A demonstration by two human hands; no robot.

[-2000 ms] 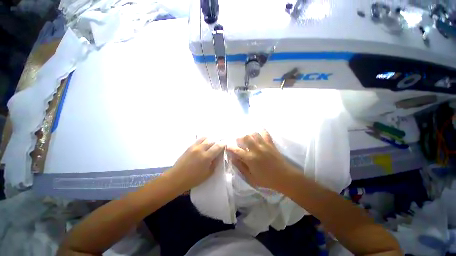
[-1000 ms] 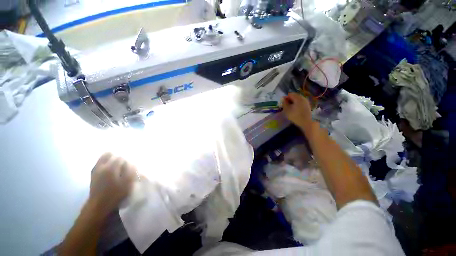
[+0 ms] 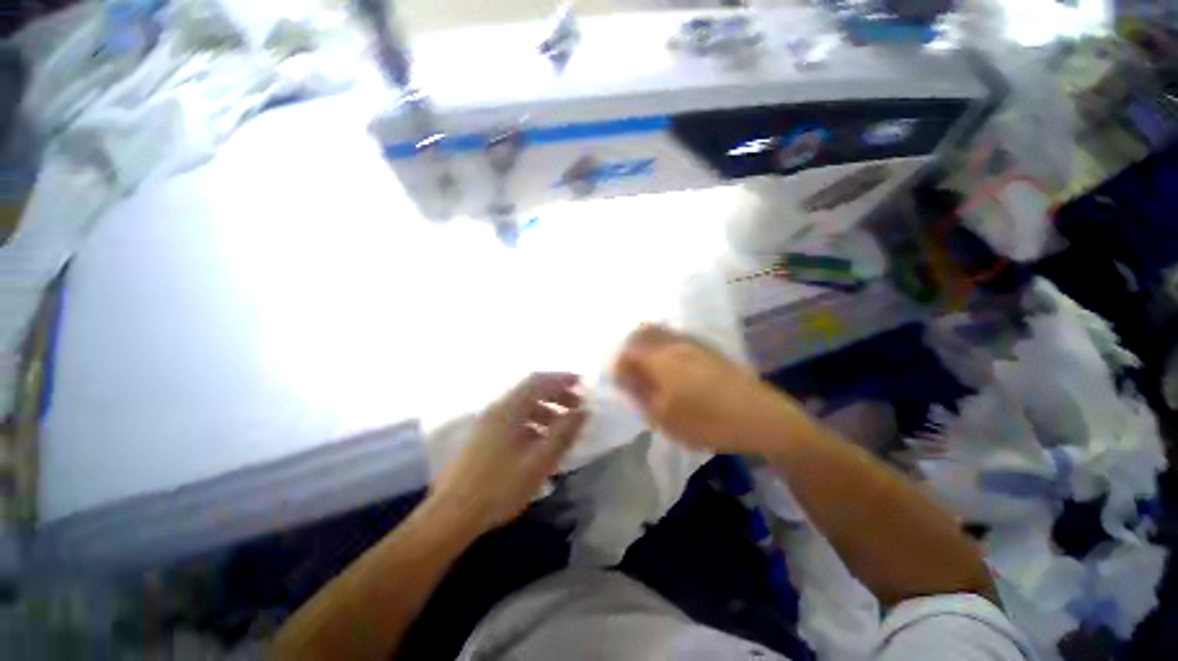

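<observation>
White garment cloth [image 3: 618,497] lies over the front table edge below the glaring sewing area and hangs to my lap. Its upper part is lost in the glare. My left hand [image 3: 517,437] is over the cloth's left part, fingers curled and blurred. My right hand [image 3: 682,385] is close to its right, fingers bent together. Whether either hand grips anything is too blurred to tell. The white sewing machine [image 3: 581,97] with its blue stripe stands behind the hands. Its needle area is washed out.
The control panel [image 3: 827,136] is on the machine's right. Green and dark tools [image 3: 820,269] lie right of the bed, behind a yellow sticker [image 3: 822,323]. A white cut-piece heap [image 3: 1033,452] is at the right. More white cloth [image 3: 142,116] lies at the far left.
My right hand has moved back from the tools at the right to beside my left hand. My left hand is nearer the front edge. The camera view has swung back left.
</observation>
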